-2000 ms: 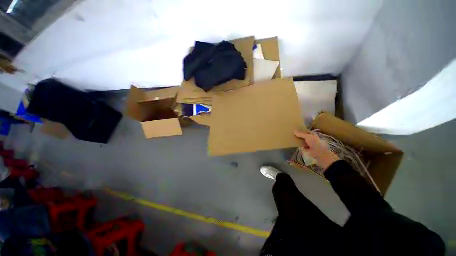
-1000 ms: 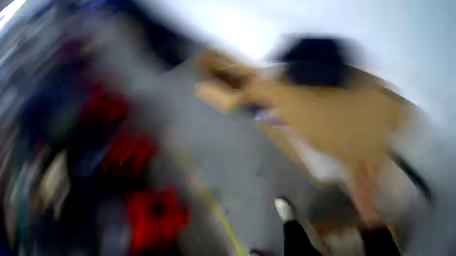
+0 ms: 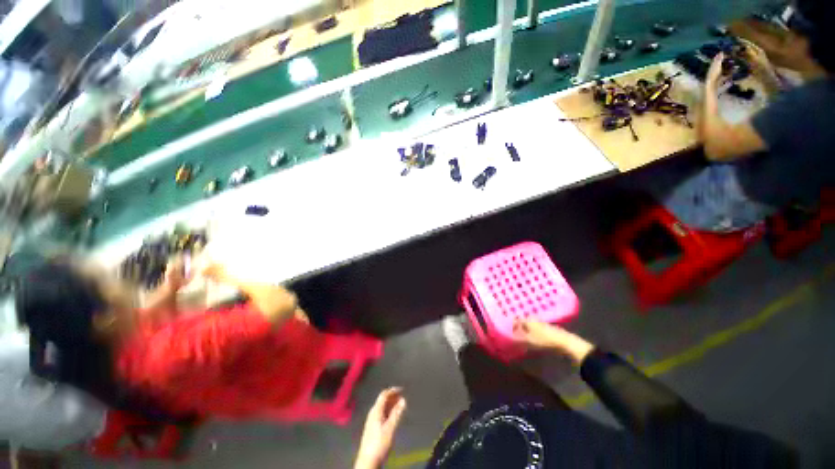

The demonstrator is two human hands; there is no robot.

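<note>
A pink plastic stool point(image 3: 522, 291) with a perforated seat stands on the floor in front of me, beside the bench. My right hand point(image 3: 549, 337) is at the near edge of its seat, fingers over the rim; whether it grips the stool or only touches it is unclear. My left hand point(image 3: 380, 426) is low in the picture, left of my body, empty with fingers apart, partly cut off by the bottom edge.
Black parts point(image 3: 483, 176) lie on the white bench point(image 3: 366, 215). Behind it runs a green conveyor point(image 3: 366, 105) carrying units. A person in red point(image 3: 220, 357) sits at left, another person point(image 3: 792, 137) at right beside yellow-and-black units point(image 3: 641, 99) on cardboard.
The view has swung from the wall, boxes and cardboard sheet to the bench and pink stool. The sheet is no longer in my right hand. My left hand has come into view.
</note>
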